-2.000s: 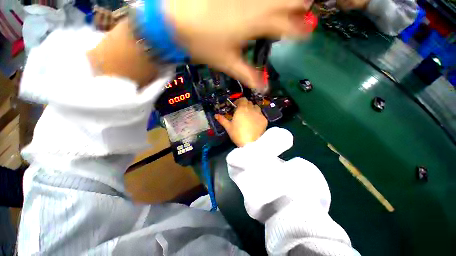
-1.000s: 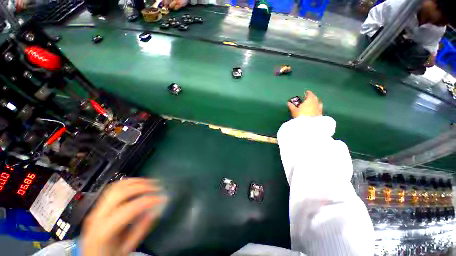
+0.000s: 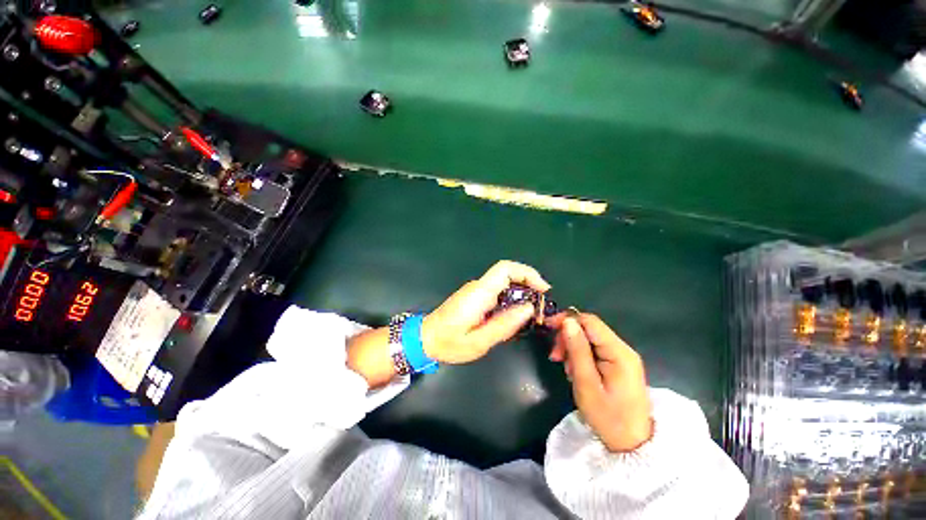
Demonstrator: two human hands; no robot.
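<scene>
My left hand (image 3: 472, 323), with a blue band and a metallic bracelet at the wrist, holds a black watch housing (image 3: 520, 296) between thumb and fingers above the dark green bench. Metallic bits show inside the housing, and the fingers hide part of it. My right hand (image 3: 607, 378) is just to its right, with thumb and index finger pinched on a small orange-gold piece (image 3: 573, 313), possibly a flex cable. That piece is close to the housing; whether they are joined is not clear.
The test fixture (image 3: 218, 244) stands at left with red-gripped clamps, a red digital meter (image 3: 56, 297) and a grey screen in its nest (image 3: 266, 193). Stacked blister trays (image 3: 772, 376) stand at right. The conveyor (image 3: 447, 132) behind carries spaced units; a worn yellowish strip (image 3: 538, 198) edges it.
My right hand has come back from the conveyor, and my left hand has moved right to meet it, now around a housing. The two housings on the bench no longer show there. The meter digits differ.
</scene>
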